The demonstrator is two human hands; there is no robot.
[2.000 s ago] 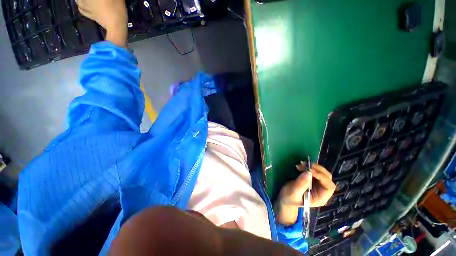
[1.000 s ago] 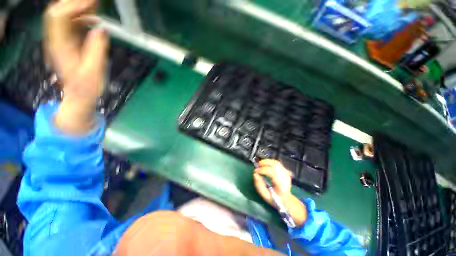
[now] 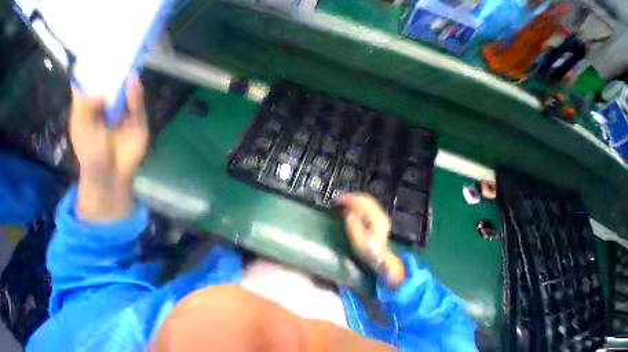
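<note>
My left hand is raised at the upper left and grips the lower edge of a blue-edged clipboard with white paper. The board is cut off by the top edge and its writing is washed out. My right hand is blurred at the near edge of a black blister tray. Its fingers are curled around the pen, which shows only as a faint thin streak towards the wrist. Ringed black units sit in the tray's near-left pockets; pockets at its right end look bare.
More black trays lie at the right. A small dark unit sits on the green mat. A round dark part, a white piece and a copper-coloured part lie right of the tray. A shelf edge runs behind.
The view has swung from the floor and side trays to the bench. My left hand, empty one second ago, now holds the clipboard. My right hand stays by the tray's near edge.
</note>
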